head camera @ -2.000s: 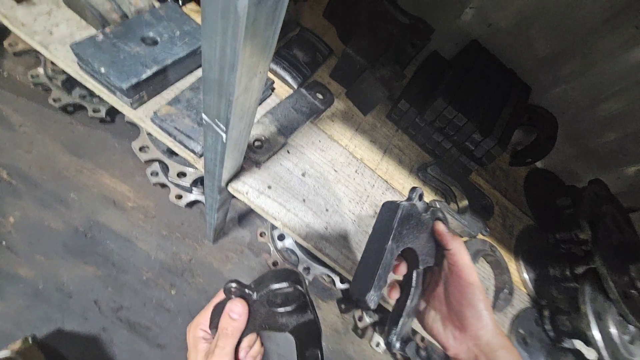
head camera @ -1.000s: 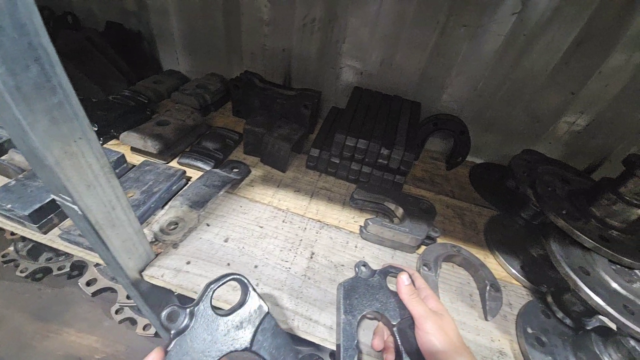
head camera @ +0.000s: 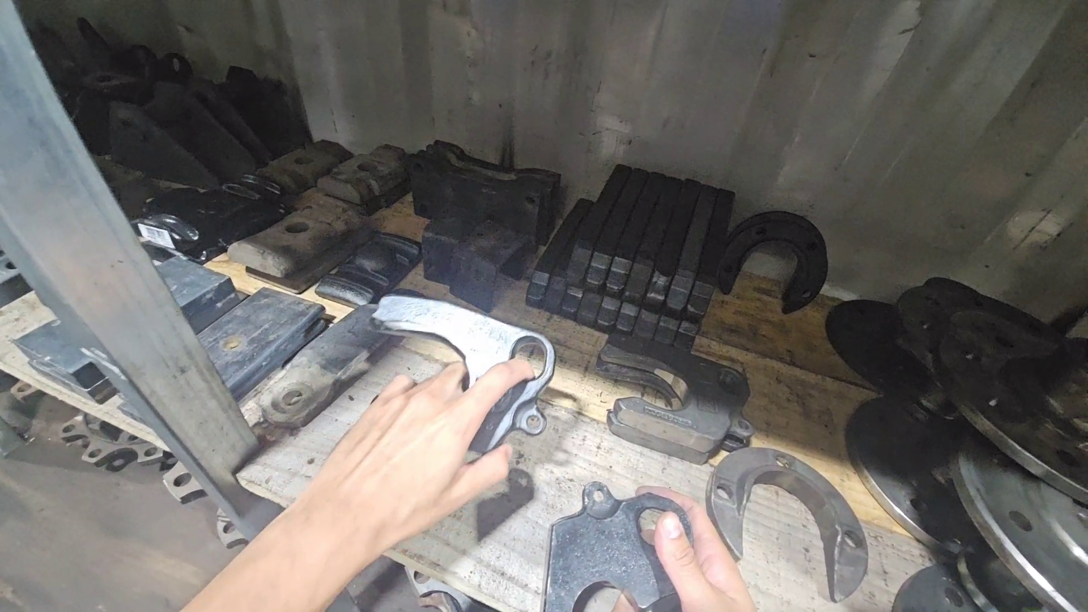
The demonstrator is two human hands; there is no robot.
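Note:
My left hand [head camera: 425, 433] grips a curved metal casting [head camera: 476, 348] with an oval hole and a small eyelet, raised over the wooden shelf. At the bottom, my right hand [head camera: 697, 561] holds a similar dark casting [head camera: 595, 544], with the thumb over its oval hole; its lower part is cut off by the frame. Beyond it lies a stack of like hooked castings [head camera: 671, 416] on the boards. A grey horseshoe-shaped metal plate [head camera: 790, 501] lies just right of my right hand.
Dark rectangular bars [head camera: 646, 246] are stacked near the corrugated metal wall [head camera: 637, 102], beside another horseshoe-shaped plate [head camera: 778, 246]. Round metal discs [head camera: 1011, 476] crowd the right. A steel upright [head camera: 119, 229] crosses the left, with flat metal blocks [head camera: 255, 331] behind it.
My left hand has carried its casting up and forward over the shelf. My right hand keeps hold of the other casting. The view has swung up toward the back wall.

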